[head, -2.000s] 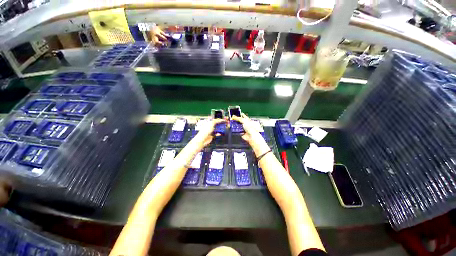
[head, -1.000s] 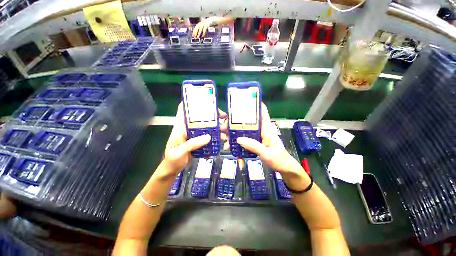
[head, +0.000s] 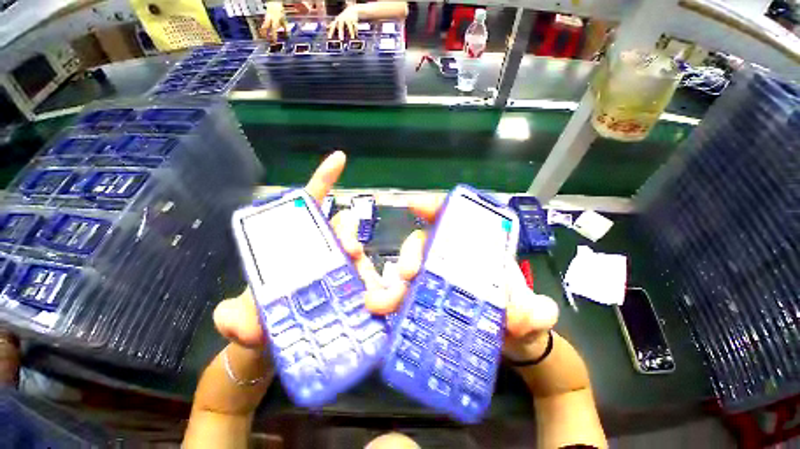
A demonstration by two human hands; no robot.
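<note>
My left hand (head: 241,320) holds a blue keypad phone (head: 309,298), its screen lit white, tilted with its top to the left. My right hand (head: 529,311) holds a second blue keypad phone (head: 456,302), lit too, its top leaning right. The phones are close to the camera, their lower ends meeting or overlapping in view, with thumbs at the outer edges and fingers behind. Behind them, a blue phone (head: 363,219) lies in the tray. The two phones and my hands hide most of the tray.
A tall loaded tray stack (head: 206,237) stands at left, another clear stack (head: 715,237) at right. Right of the tray lie a separate blue phone (head: 532,224), a red stick (head: 526,274), white papers (head: 596,275) and a smartphone (head: 645,331). Across the green conveyor (head: 421,145), a person's hands (head: 344,22) work over trays.
Both phones have come nearer the camera and lower, and now tilt apart at their tops. My thumbs have moved off the keypads to the outer edges. Earlier, both hands were down at the tray.
</note>
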